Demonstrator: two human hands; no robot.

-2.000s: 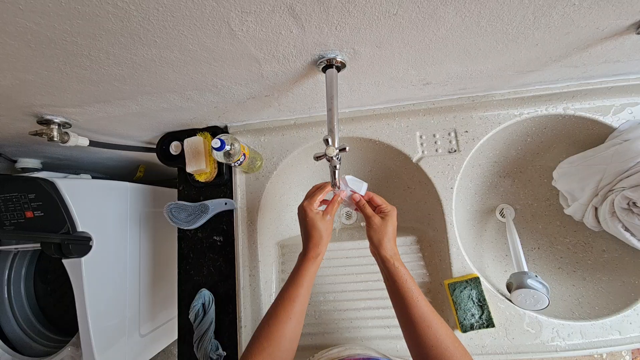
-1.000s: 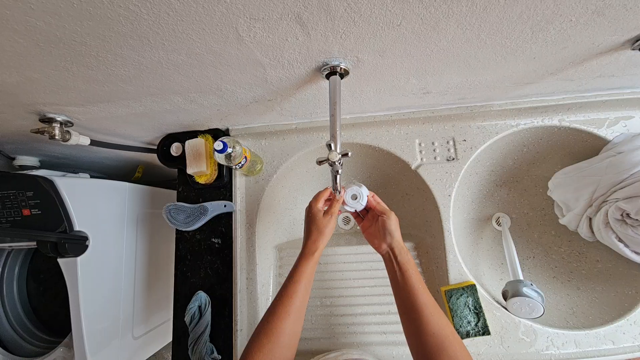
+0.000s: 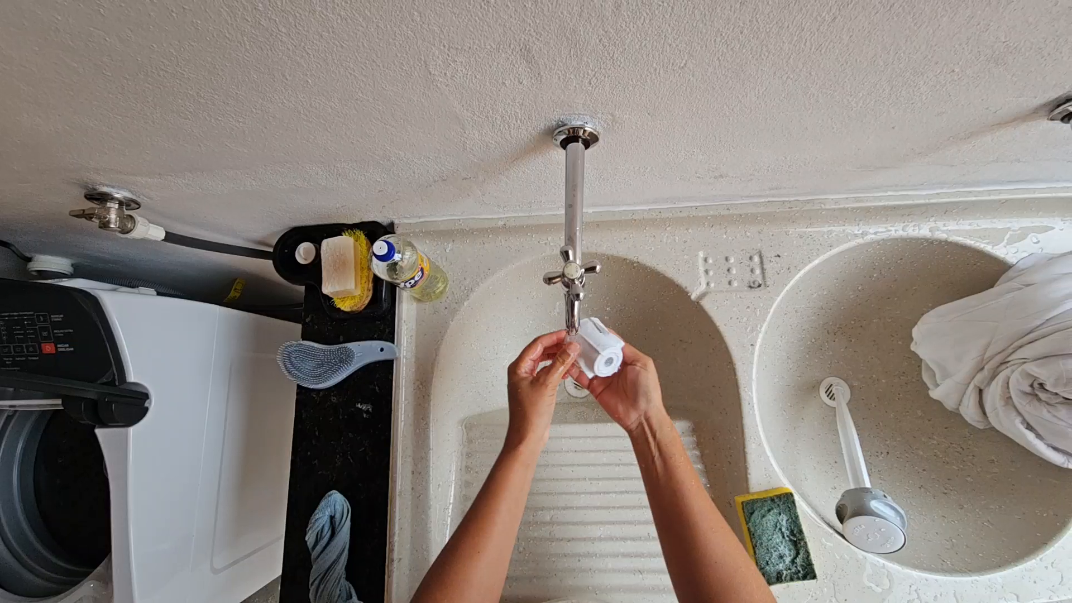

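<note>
A small white plastic cylindrical part [image 3: 600, 347] with a round opening at its near end is held under the spout of the chrome faucet [image 3: 572, 272]. My left hand [image 3: 540, 385] pinches its left side with thumb and fingertips, near a clear, wet-looking area. My right hand [image 3: 624, 385] supports it from the right and below. Both hands are over the basin of the laundry sink [image 3: 494, 335], above its ribbed washboard [image 3: 586, 502]. Whether water is running cannot be told clearly.
The right basin holds a grey-and-white handled device [image 3: 871, 519] and bundled white fabric [image 3: 1005, 352]. A green-yellow sponge [image 3: 777, 536] lies between basins. Left are a detergent bottle [image 3: 410, 268], soap bar [image 3: 339, 266], hairbrush [image 3: 331, 363], grey cloth [image 3: 329, 544] and a white washing machine [image 3: 201, 419].
The white part has turned in my fingers; its side and round end now show, where its round face showed a second ago. Both hands stay close to the spout.
</note>
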